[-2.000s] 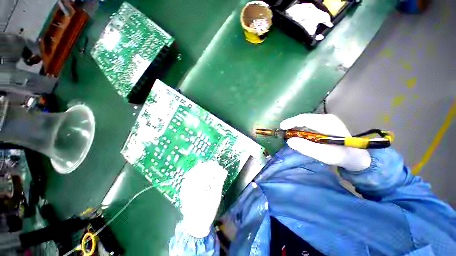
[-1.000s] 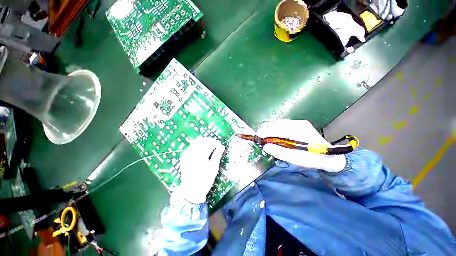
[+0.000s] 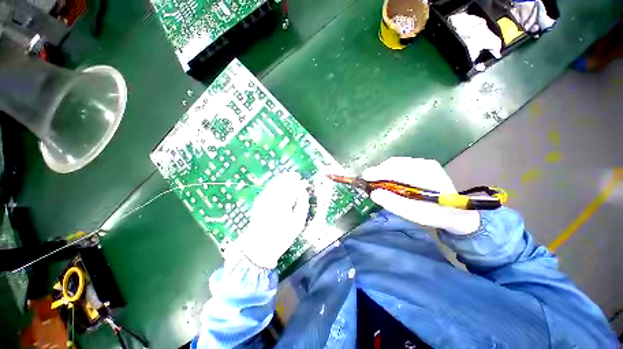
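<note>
A green circuit board (image 3: 232,160) with silvery pads lies at an angle on the green bench in front of me. My right hand (image 3: 417,194), in a white glove, holds a soldering iron (image 3: 403,190) with a brown-orange shaft and yellow-and-black handle. Its tip points left over the board's right part; contact cannot be told. My left hand (image 3: 279,217), in a white glove, is over the board's lower middle. Thin solder wire (image 3: 147,199) runs to it from the lower left. The fingertips and the wire's end are hard to make out.
A second board (image 3: 205,24) on a dark base is at the top. A clear fume hood (image 3: 85,119) stands at left. A yellow tin (image 3: 403,24) and a black parts tray (image 3: 468,58) are at upper right. A black holder with a yellow ring (image 3: 71,284) is at lower left.
Compared with two seconds ago, my right hand has brought the iron leftward over the board's right part. My left hand remains over the board with the wire. The view has shifted.
</note>
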